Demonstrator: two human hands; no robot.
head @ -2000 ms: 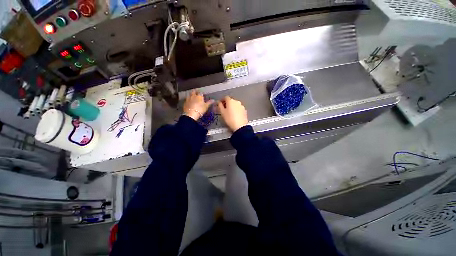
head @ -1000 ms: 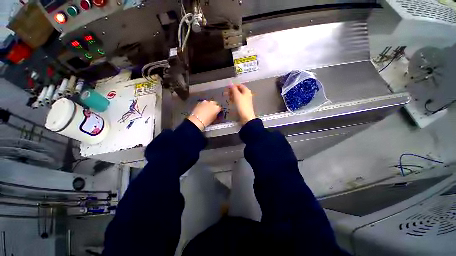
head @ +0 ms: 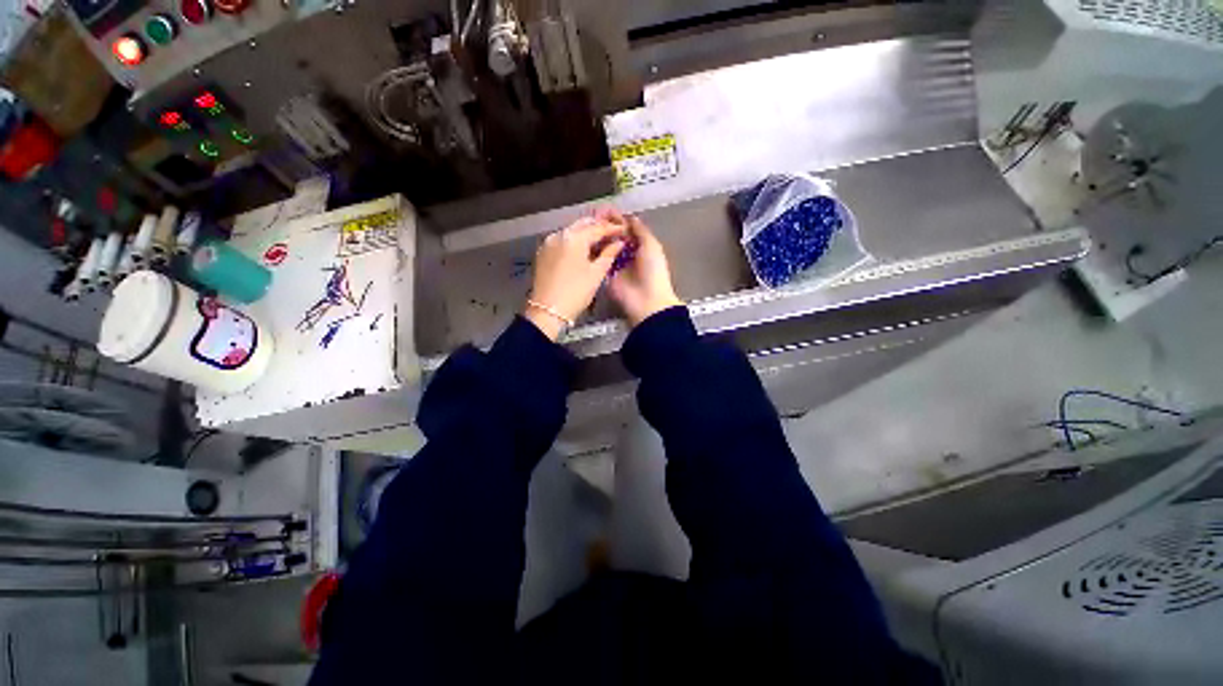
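My left hand [head: 574, 268] and my right hand [head: 643, 271] are together above the grey metal output tray [head: 697, 248], fingers touching. Blue cut wire pieces [head: 624, 255] show between them; they look cupped in my right hand, with my left fingertips at them. A few blue pieces lie on the tray to the left of my hands. A clear plastic bag [head: 797, 236] full of blue wire pieces lies open in the tray to the right. My palms are hidden from view.
On the white ledge [head: 298, 369] at the left are loose red and blue wires [head: 331, 302], a teal roll [head: 231, 272] and a white lidded mug [head: 181, 334]. The machine head [head: 449, 94] is behind the tray. A ruler-like edge [head: 939, 268] runs along its front.
My left hand has risen from the pieces on the tray to meet my right hand. Fewer blue pieces lie on the tray. The machine parts behind have shifted position.
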